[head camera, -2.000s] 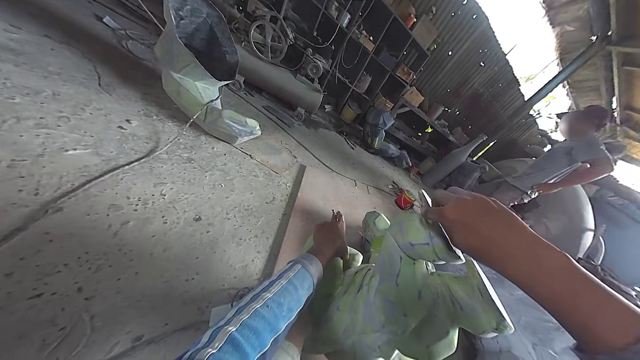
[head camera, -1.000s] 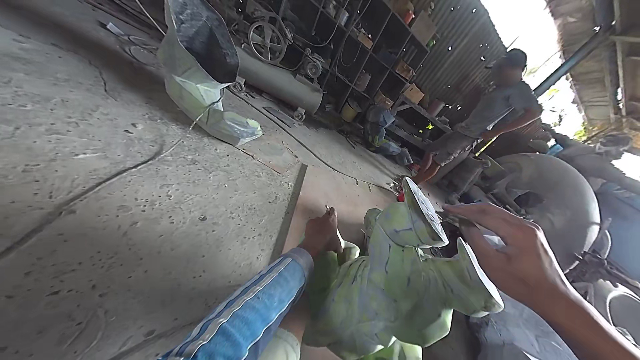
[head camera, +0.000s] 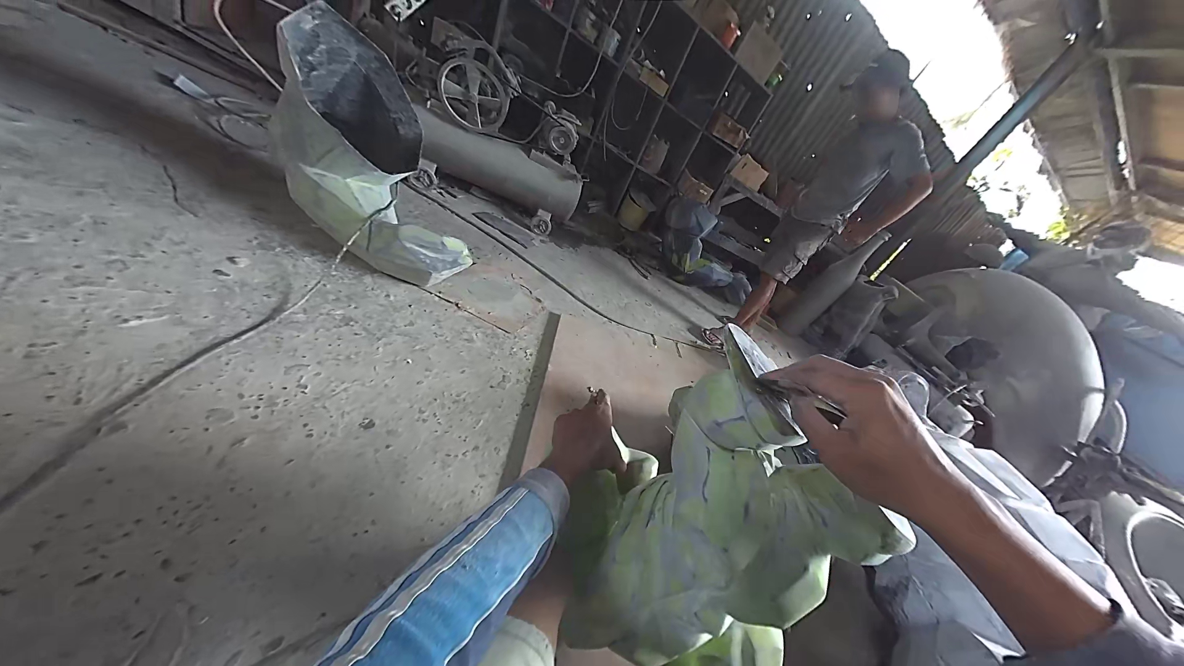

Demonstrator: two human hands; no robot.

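A pale green sculpted form [head camera: 712,518] with dark smears, made of rounded lobes, stands before me at the lower middle. My right hand [head camera: 856,416] holds a thin flat tool [head camera: 805,393], perhaps a scraper, against the pale rim at the form's top. At the form's left side is my left hand [head camera: 585,435], its fingers curled around a small thing whose tip shows above them; I cannot tell what it is. A blue sleeve covers that forearm. Part of the form's underside is hidden.
A flat board [head camera: 610,365] lies under the form. A hollow green and grey shell [head camera: 338,176] stands on the concrete floor, near a cable [head camera: 231,338] and an air compressor [head camera: 509,166]. Behind are shelves [head camera: 694,92], a standing person [head camera: 851,176] and a large rounded grey form [head camera: 1013,361].
My right hand, apart from the rim with fingers spread one second ago, is now at it with the tool. The other person, farther right two seconds ago, stands nearer the shelves.
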